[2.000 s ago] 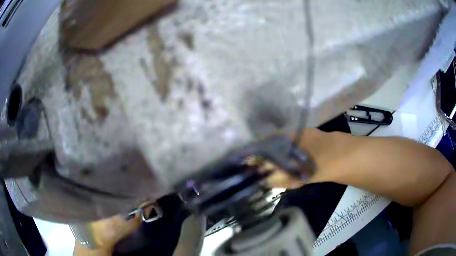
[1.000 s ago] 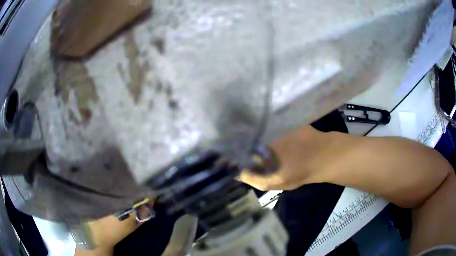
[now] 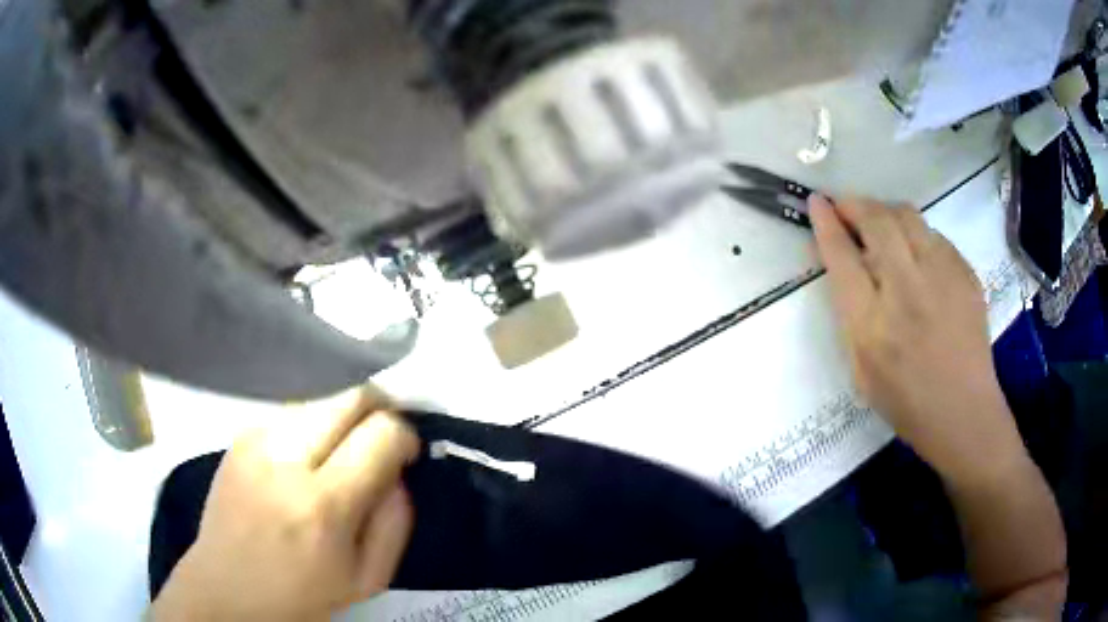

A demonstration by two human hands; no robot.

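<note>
A black fabric piece (image 3: 608, 510) lies across the front of the white table, over the ruler tape. A small white strip (image 3: 484, 461) lies on it. My left hand (image 3: 310, 504) pinches the fabric's upper edge, left of the white strip. My right hand (image 3: 905, 310) is at the right with its fingers closed on the handle end of black thread snips (image 3: 772, 194), whose blades point left. The machine head (image 3: 243, 182) fills the upper left. The needle area (image 3: 407, 280) shows partly under it.
The ribbed dial (image 3: 601, 146) and cream block (image 3: 532, 331) hang over the middle. The lamp (image 3: 116, 395) is at left. Ruler tape (image 3: 802, 456) runs along the front edge. Notepad page (image 3: 990, 61) and a dark strap-like item (image 3: 1039, 213) are at upper right.
The view has shifted, so the machine head sits higher. My right hand has left the needle area and taken hold of the snips. The fabric now lies in front of the machine with the white strip showing.
</note>
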